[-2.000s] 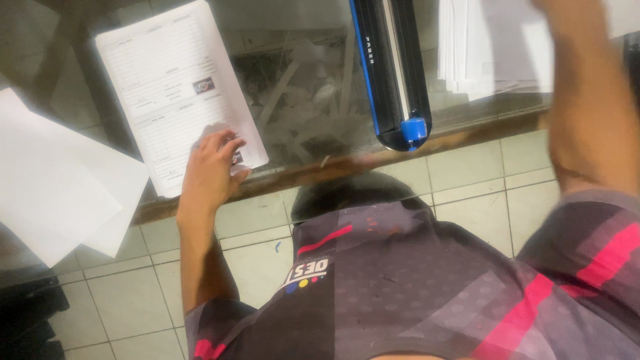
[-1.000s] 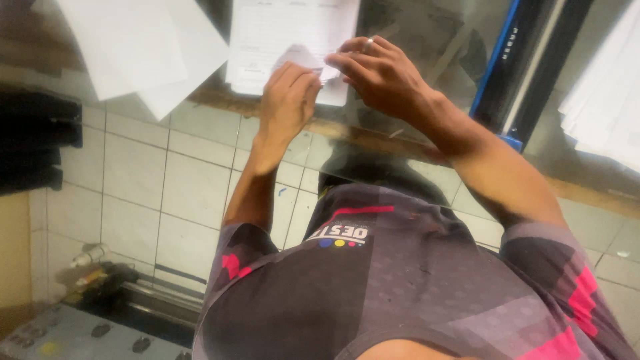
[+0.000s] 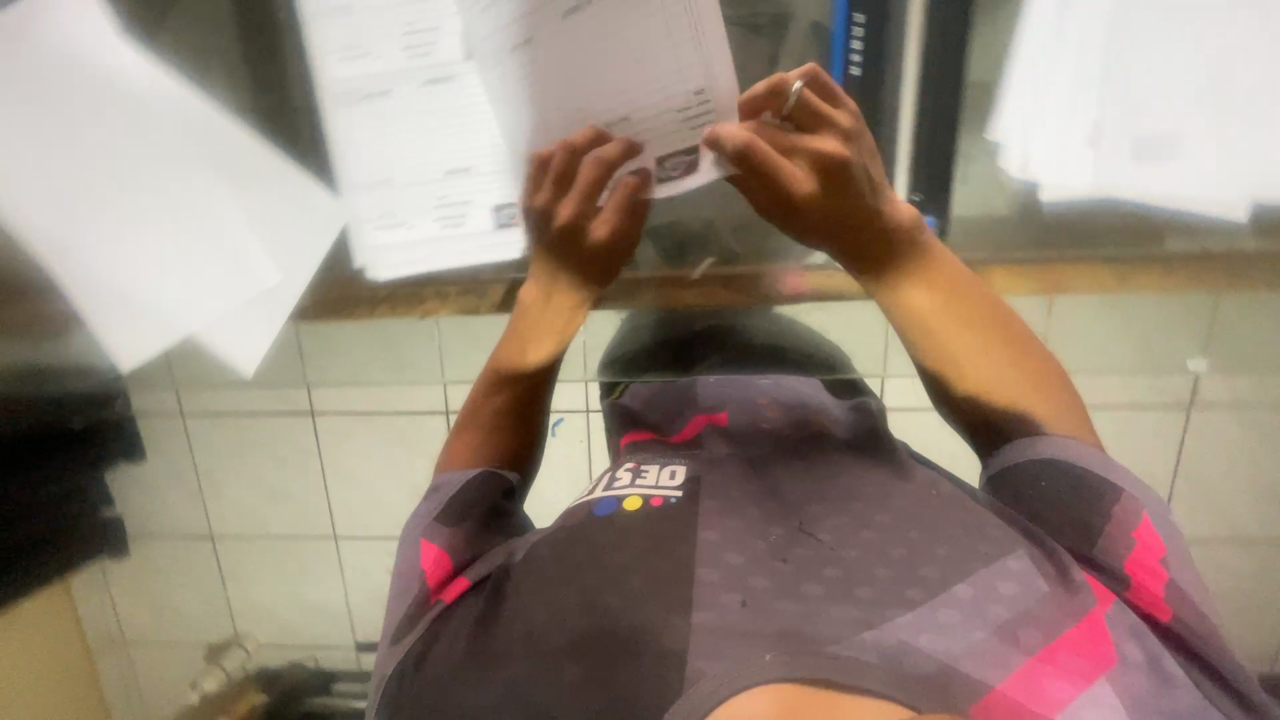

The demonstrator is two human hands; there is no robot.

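Between my two hands is a printed paper sheet (image 3: 620,80), raised and slightly curved, with ruled lines and a small dark picture at its near corner. My left hand (image 3: 590,195) grips the near edge on the left. The thumb and fingers of my right hand (image 3: 815,160), which wears a ring, pinch the near right corner. Left of my left hand, a stack of similar printed sheets (image 3: 420,170) lies on the glass tabletop, partly covered by the held sheet. The sheet's far end is out of view.
A blue and black paper trimmer (image 3: 925,90) lies beyond my right hand. White papers (image 3: 1150,120) are stacked at the far right. Blank white sheets (image 3: 150,200) overhang the table's near edge (image 3: 1050,275) at left. Black objects (image 3: 60,480) sit at the lower left.
My right hand has come from the right side to the printed sheets. One sheet, held by both hands, is now lifted and shifted right of the stack.
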